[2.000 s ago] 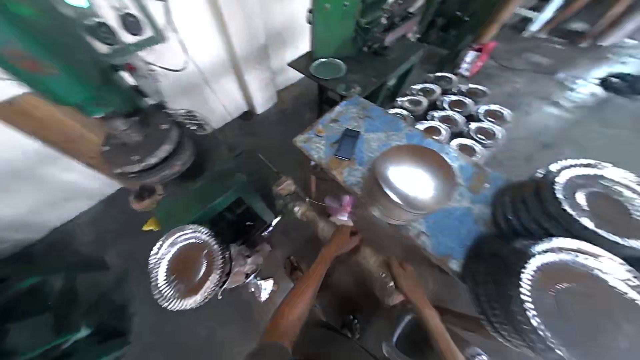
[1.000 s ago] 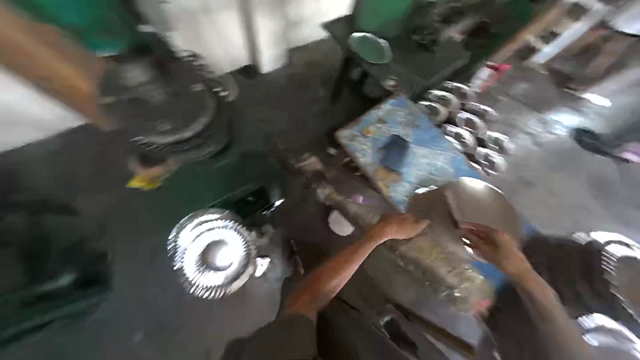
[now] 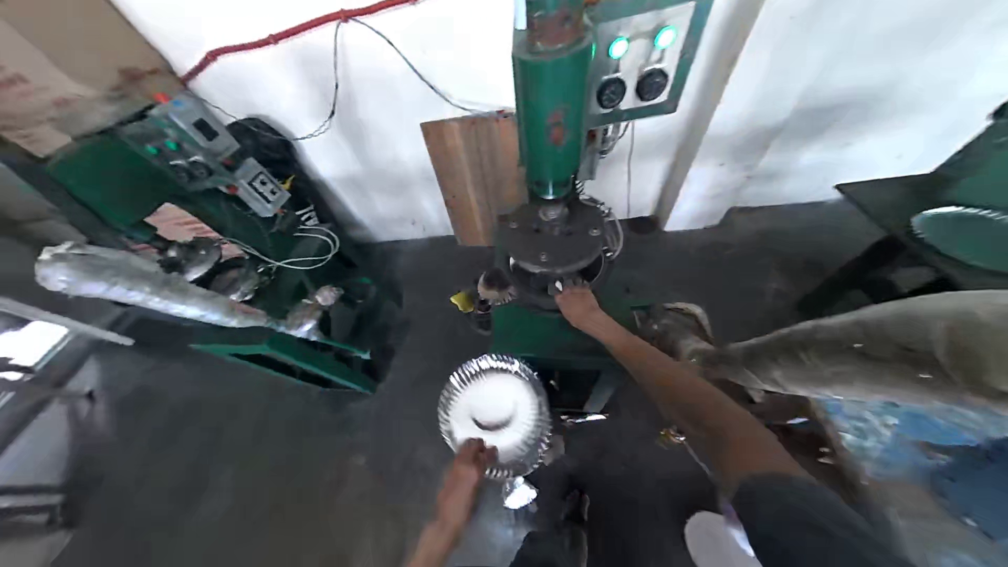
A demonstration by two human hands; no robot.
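My left hand [image 3: 471, 466], blurred, is at the near rim of silver foil-like plates with fluted edges [image 3: 461, 394], low in front of the press; whether it grips the rim is unclear. My right hand [image 3: 577, 302] reaches into the gap beneath the round upper die [image 3: 555, 244] of a green press [image 3: 545, 118]. Its fingertips are at the die opening beside a small pale spot, and what they hold is hidden. The press's control box [image 3: 639, 67] has two lit green lamps above two black dials.
A plastic-wrapped roll [image 3: 850, 346] extends from the right behind my right arm. A blue-patterned table [image 3: 874, 441] is lower right. Another green machine [image 3: 102, 189] with a wrapped roll [image 3: 142, 279] stands left. A wooden board [image 3: 475, 177] leans by the wall; a green-topped table [image 3: 945, 197] is far right.
The view has swung left to the press. A second ago my hands were by the large round metal piece and the wrapped roll; now one is at the press and one at the silver plates.
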